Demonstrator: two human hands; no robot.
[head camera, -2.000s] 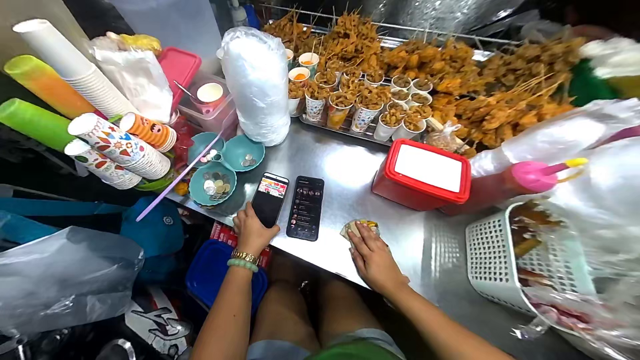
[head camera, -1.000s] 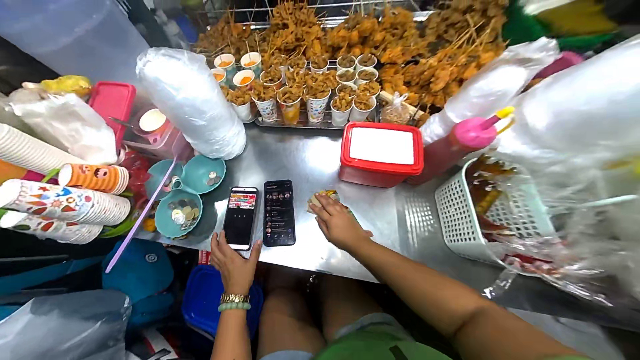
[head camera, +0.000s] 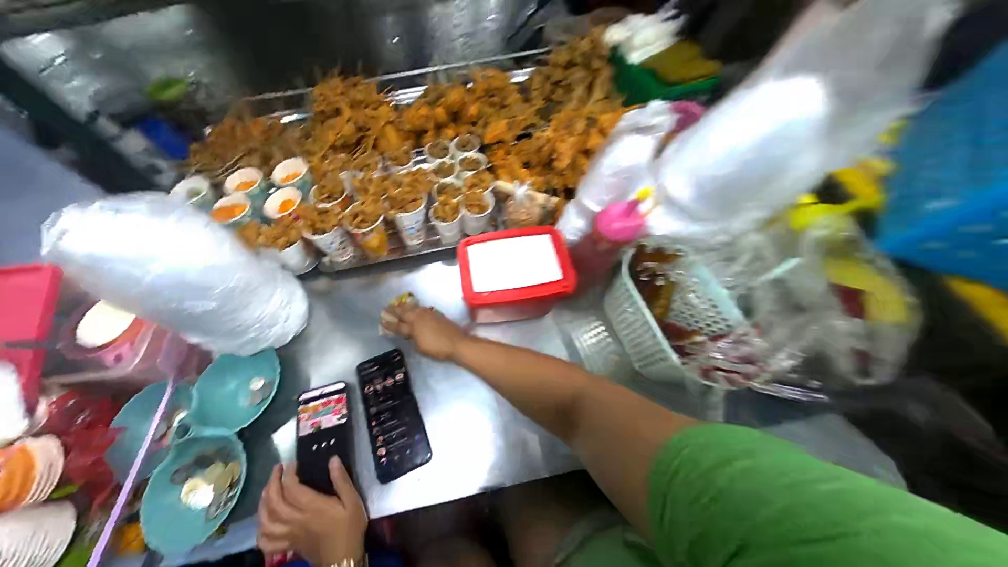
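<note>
My left hand rests at the near table edge, its fingers around the lower end of a smartphone with a lit screen. A second, dark-cased smartphone lies just right of it. Farther back, my right hand is on the metal tabletop, its fingertips on a small yellowish crumpled item, too blurred to name. Left of the phones are joined teal bowls, with coins in them. A red-lidded plastic container stands right of my right hand.
Paper cups of fried food line a tray at the back, before heaped fried skewers. A bundle of clear plastic stands at left. At right are a pink-capped bottle and a plastic basket with bags. A purple stick crosses the bowls.
My right hand has moved away from my body across the tabletop, with the small yellowish item under its fingers. My left hand has stayed at the phone. The view has swung to the right.
</note>
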